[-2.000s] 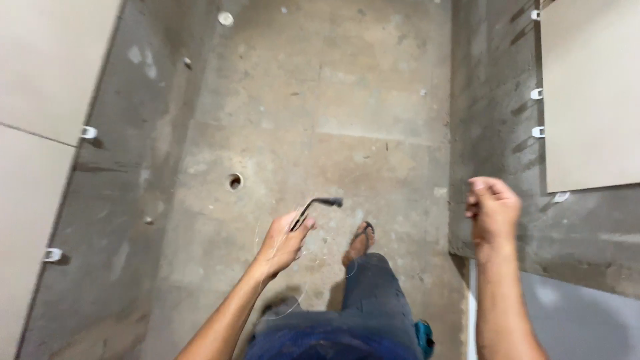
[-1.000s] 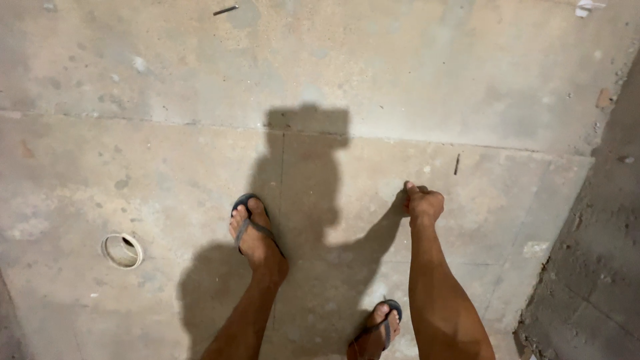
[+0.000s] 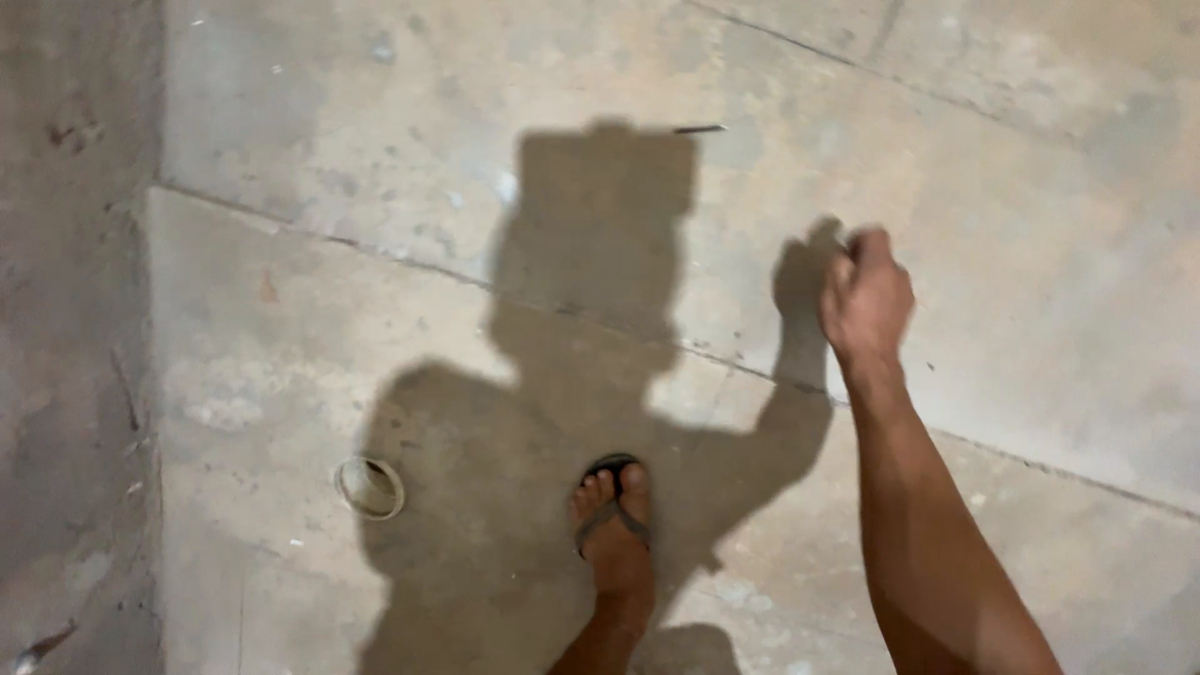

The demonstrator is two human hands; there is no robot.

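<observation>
My right hand [image 3: 867,295] is raised over the concrete floor [image 3: 1012,262] on the right side of the view, its fingers curled in. The fingertips are turned away and blurred, so whether something small is between them cannot be told. Its shadow falls just to the left of it. My left hand is outside the view. Up and to the left of my right hand, a thin dark strip [image 3: 700,128] lies on the floor at the edge of the head's shadow.
A round pipe opening [image 3: 370,487] with a pale rim is set in the floor at lower left. My foot in a flip-flop [image 3: 614,511] stands at bottom centre. A rough cement wall [image 3: 75,328] runs along the left edge. Joint lines cross the floor.
The left hand, seen two seconds ago with a dark bent thin tool, has gone out of view. Only one foot shows, where two showed one second ago. The view has swung over the floor.
</observation>
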